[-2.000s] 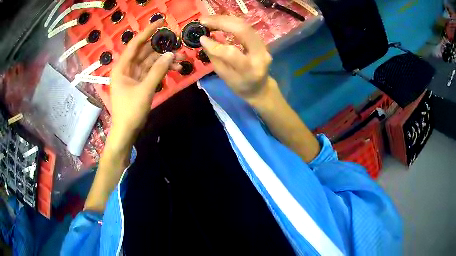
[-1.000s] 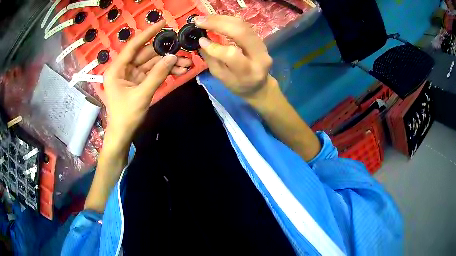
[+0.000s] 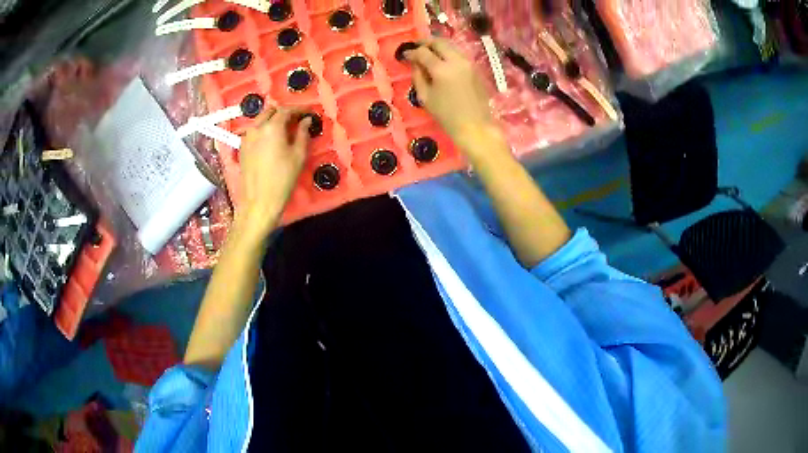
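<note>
The red parts tray (image 3: 341, 196) lies in front of me, with one black watch head in most visible pockets, such as this watch head (image 3: 356, 65). My left hand (image 3: 273, 159) is at the tray's left part, its fingertips on a watch head (image 3: 313, 125) at its pocket. My right hand (image 3: 452, 88) is at the upper right of the tray, its fingertips on another watch head (image 3: 407, 51), partly hidden by the fingers. White paper label strips (image 3: 197, 71) stick out along the tray's left side.
A white paper sheet (image 3: 149, 168) lies left on clear film. A black parts tray (image 3: 40, 221) is at far left. Strapped watches (image 3: 554, 87) lie on film-covered red trays at right. A black chair (image 3: 669, 150) stands on the blue floor at right.
Both hands have moved apart and down to the tray, each with a watch head that was held up side by side with the other. The view has shifted, showing more of the tray.
</note>
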